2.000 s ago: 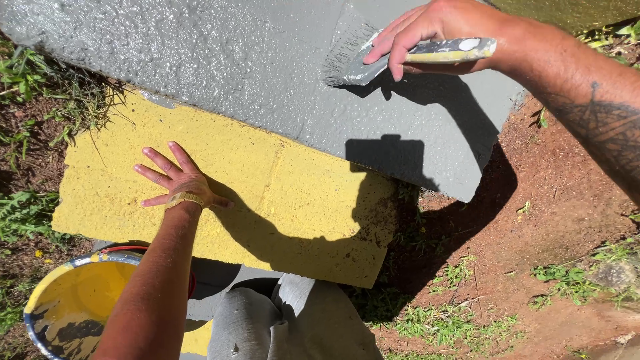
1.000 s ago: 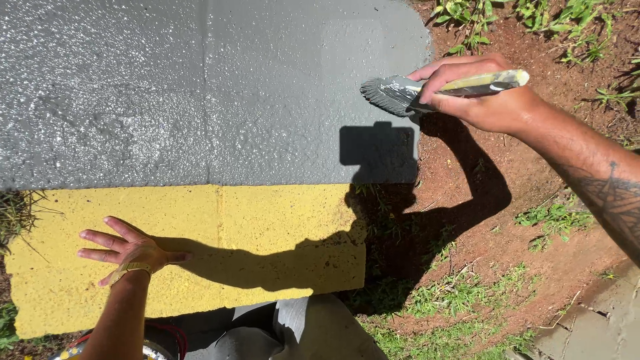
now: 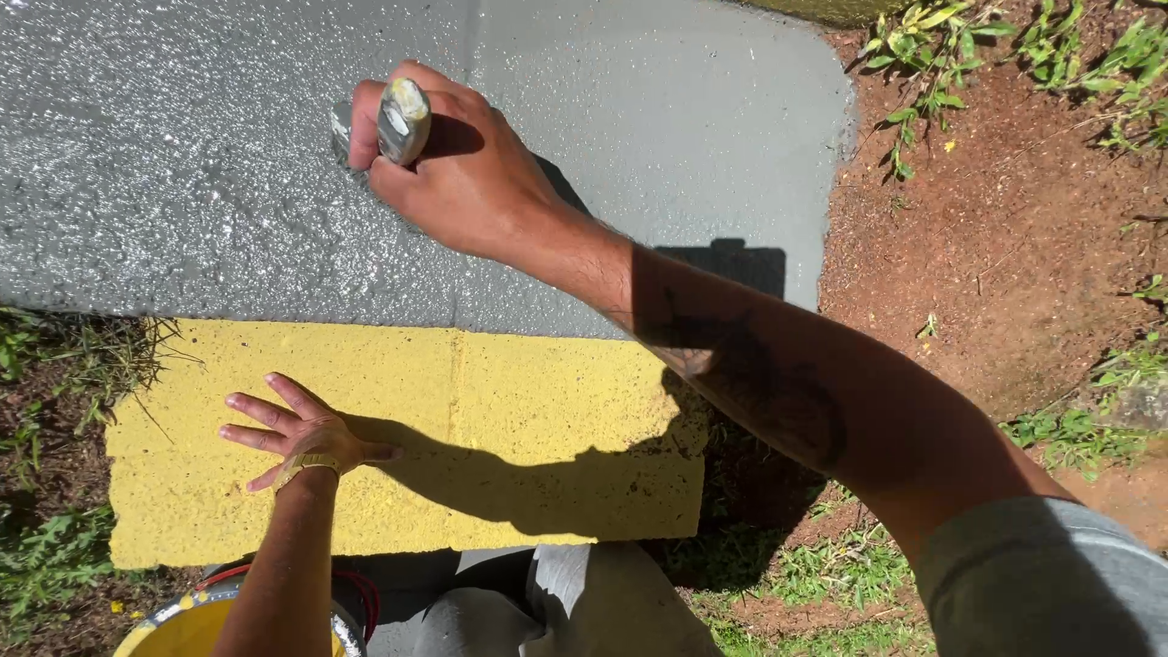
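My right hand (image 3: 456,173) grips the paint-smeared handle of a paintbrush (image 3: 403,120) over the wet grey painted surface (image 3: 639,119). The handle points up toward the camera, and the bristles are mostly hidden behind my fingers. My left hand (image 3: 306,438), with a band on its wrist, lies with fingers spread on the yellow painted step (image 3: 566,383) and holds nothing. Grey paint meets the yellow along a straight edge. Shadows of my arm and body fall across both colours.
A paint bucket (image 3: 187,616) with yellow inside and a smeared rim stands at the lower left, partly behind my left forearm. My knees are at the bottom centre. Reddish soil (image 3: 985,246) with green weeds borders the right side; grass and weeds (image 3: 55,547) grow at the left.
My right hand has moved the brush left across the grey surface, away from its right edge where it was a second ago. My left hand stays spread on the yellow. The view has shifted.
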